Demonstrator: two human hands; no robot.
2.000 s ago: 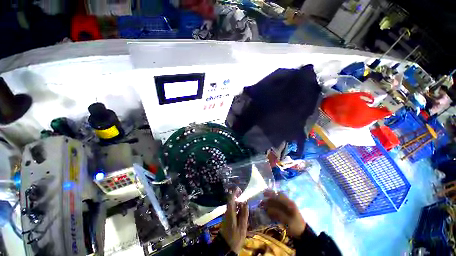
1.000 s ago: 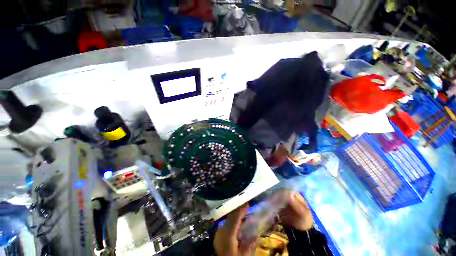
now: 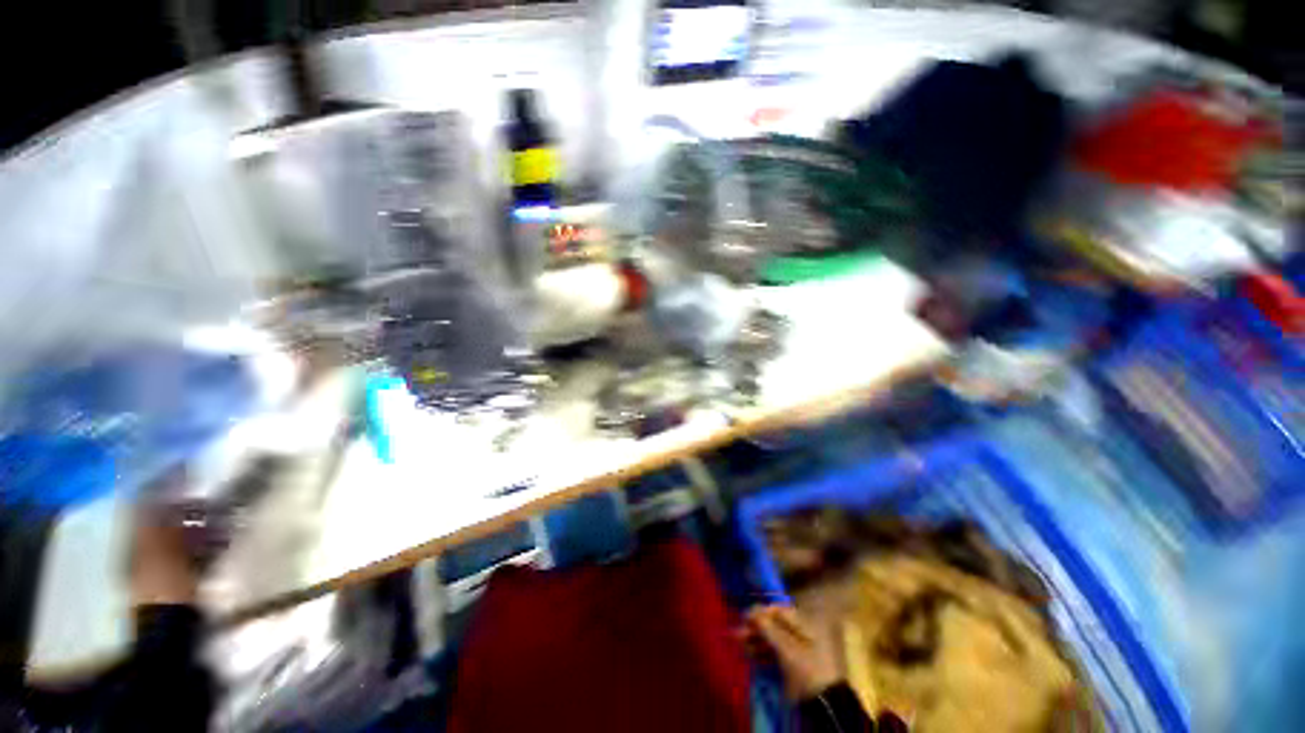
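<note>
The view is strongly blurred. My left hand [image 3: 165, 559] is at the far left of the table, beside a small dark speckled patch [image 3: 211, 524]; whether it holds anything cannot be told. My right hand [image 3: 792, 647] is low in the middle, at the left side of the blue basket [image 3: 988, 480], fingers apart and pointing left, with nothing visible in it. Golden-tan and brown garments [image 3: 945, 652] lie in the basket. The grey sewing machine head [image 3: 429, 201] stands on the white table. The green button bowl [image 3: 830, 208] is behind the feeder's metal parts [image 3: 644, 394].
A dark red surface [image 3: 601, 644] lies below the table's wooden front edge [image 3: 630, 470]. A turquoise handle [image 3: 382, 415] stands on the table. A black bottle with a yellow label [image 3: 530, 161] is behind the keypad [image 3: 573, 236]. Blue crumpled plastic [image 3: 72, 444] is at left. Another blue basket [image 3: 1202, 430] is at right.
The view has swung left and down. My hands were together over the basket with a clear bag; they are now far apart, left hand at the table's left. The bag is no longer seen between them.
</note>
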